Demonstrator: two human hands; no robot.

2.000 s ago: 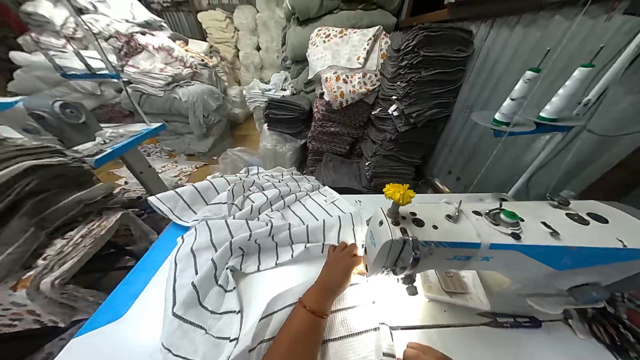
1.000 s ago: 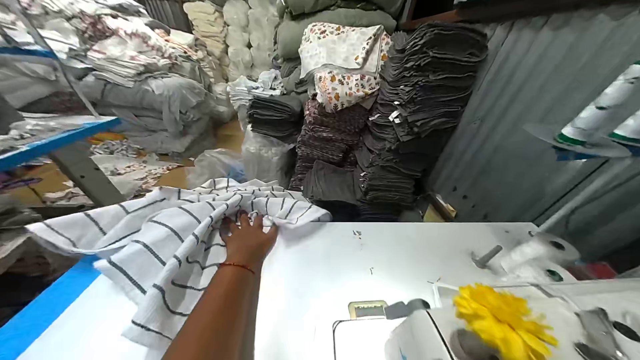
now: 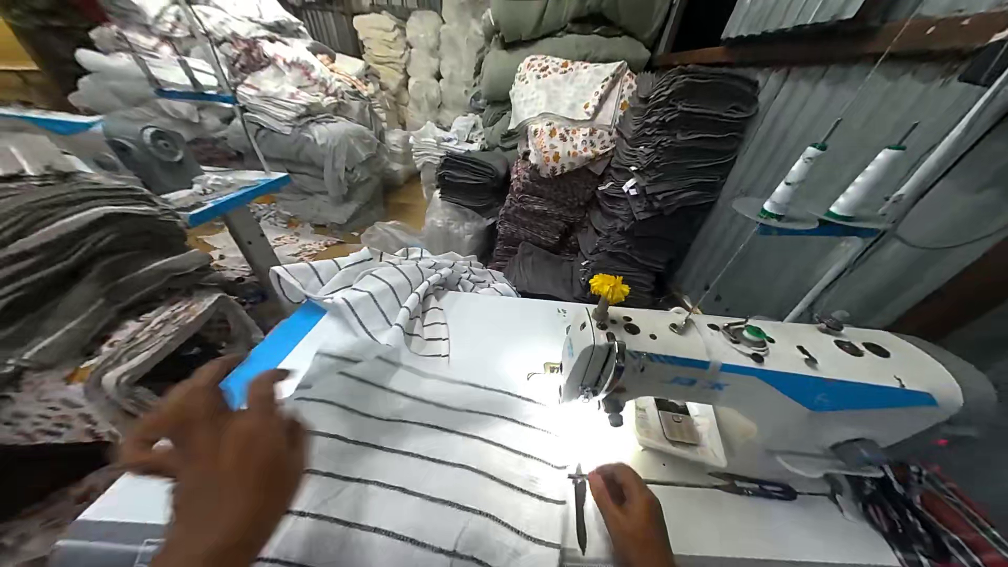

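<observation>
White cloth with dark stripes (image 3: 425,441) lies over the left part of the sewing table, its far end bunched near the back edge. My left hand (image 3: 220,457), blurred, is over the cloth's left side with its fingers apart and nothing in them. My right hand (image 3: 630,508) is at the cloth's right edge, below the needle area of a white and blue sewing machine (image 3: 756,370); its thumb and finger are close together, and whether they pinch anything cannot be told. Just left of its fingertips lies a small dark pointed tool (image 3: 580,512), perhaps thread snips.
Dark-handled scissors (image 3: 756,487) lie in front of the machine. Thread cones (image 3: 795,181) stand on a rack behind it. Stacks of folded dark cloth (image 3: 677,150) rise beyond the table. Another pile of cloth (image 3: 87,260) and a blue-edged table (image 3: 236,197) are at the left.
My left hand has come off the bunched cloth at the back and moved toward me, to the left. The striped cloth now spreads over the near part of the table. The view has shifted, showing my right hand.
</observation>
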